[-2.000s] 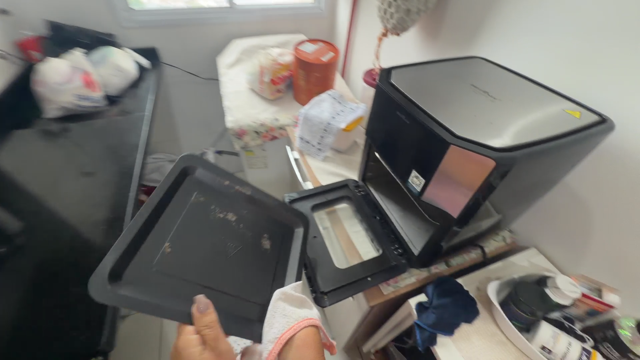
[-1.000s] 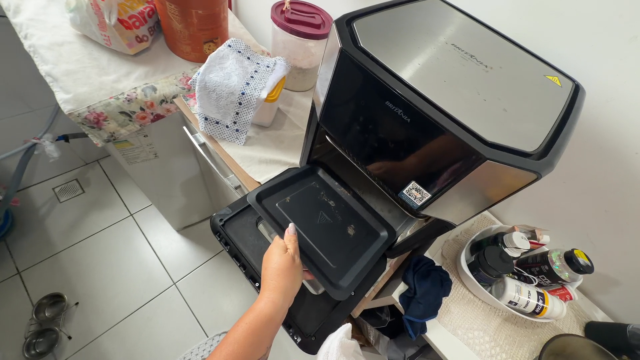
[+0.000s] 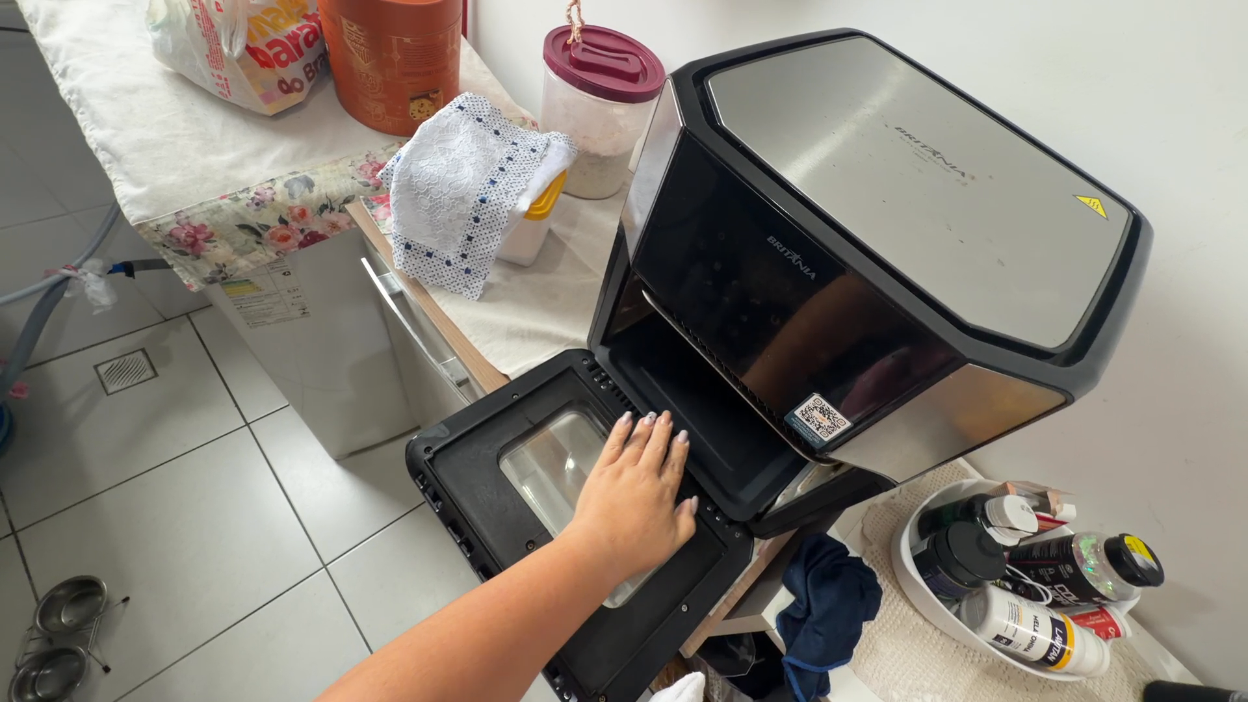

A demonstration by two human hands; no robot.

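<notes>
A Britânia countertop air fryer oven (image 3: 916, 175), black and stainless steel, stands with its windowed door (image 3: 468, 458) folded down. The black baking tray (image 3: 702, 419) lies low inside the oven, its near edge at the opening. My left hand (image 3: 639, 492) is palm down above the inner side of the door, fingertips at the tray's near edge; it grips nothing, and its thumb points right. Whether the fingertips press on the tray cannot be told. My right hand is out of view. A bit of white cloth (image 3: 680, 688) shows at the bottom edge.
A lace-trimmed cloth (image 3: 458, 195) covers a yellow-lidded container left of the oven, near a maroon-lidded jar (image 3: 600, 107), an orange canister (image 3: 390, 63) and a plastic bag (image 3: 244, 49). On the right, a white basket (image 3: 916, 575) holds several bottles. A navy cloth (image 3: 829, 604) hangs below.
The baking tray, held over the lowered door a second ago, is now inside the oven. My left hand has let go of its grip on it and lies flat with fingers extended.
</notes>
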